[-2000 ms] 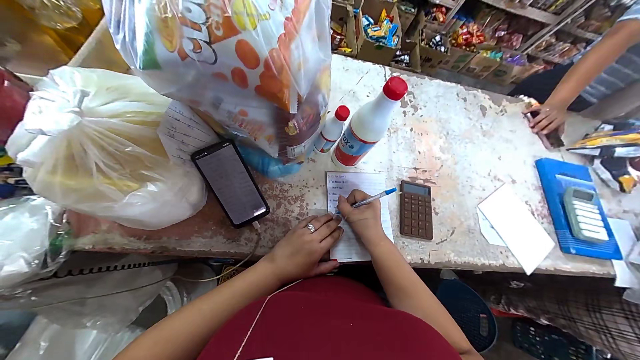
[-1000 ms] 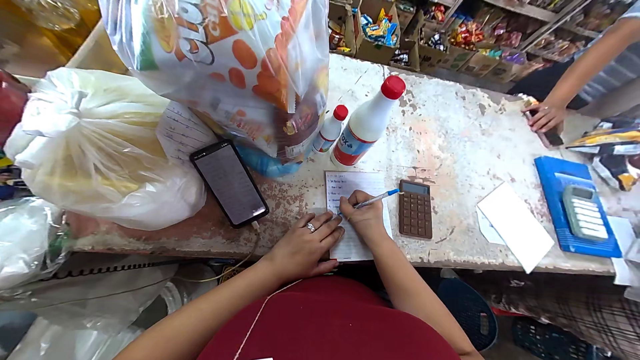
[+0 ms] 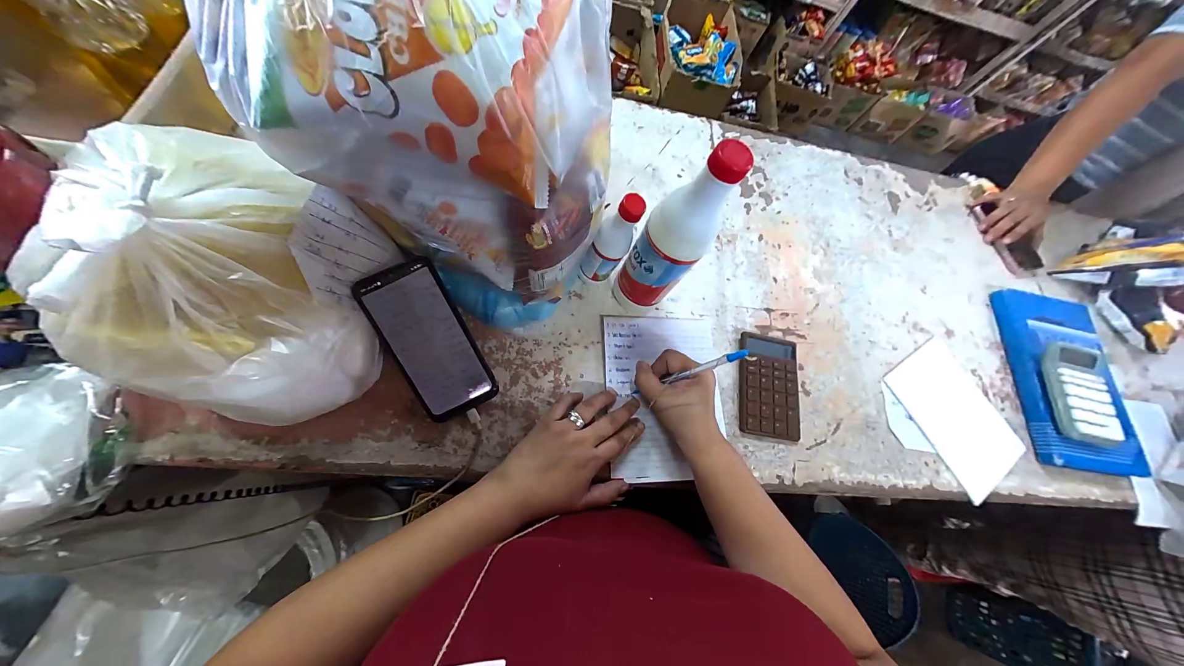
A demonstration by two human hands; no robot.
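A lined sheet of paper [image 3: 661, 453] with handwriting lies at the counter's near edge. My right hand [image 3: 680, 398] holds a blue-and-white ballpoint pen [image 3: 705, 367], its tip low over the writing. Flat on the sheet's left edge and the counter rests my left hand [image 3: 573, 449], a ring on one finger and nothing held. Just right of the sheet is a brown calculator [image 3: 769, 387]. Behind it stand a small red-capped bottle [image 3: 612, 239] and a larger red-capped white bottle [image 3: 680, 227]. A smartphone [image 3: 425, 338] with its screen lit and a cable plugged in lies to the left.
Filled plastic bags [image 3: 199, 277] crowd the counter's left side, one large printed bag [image 3: 416, 111] behind the phone. To the right lie a white card [image 3: 955, 416] and a grey calculator [image 3: 1082, 393] on a blue folder [image 3: 1027, 342]. Another person's hand [image 3: 1015, 215] holds a phone at the far right.
My right hand and the pen have shifted slightly over the sheet. My left hand stays on the paper's edge.
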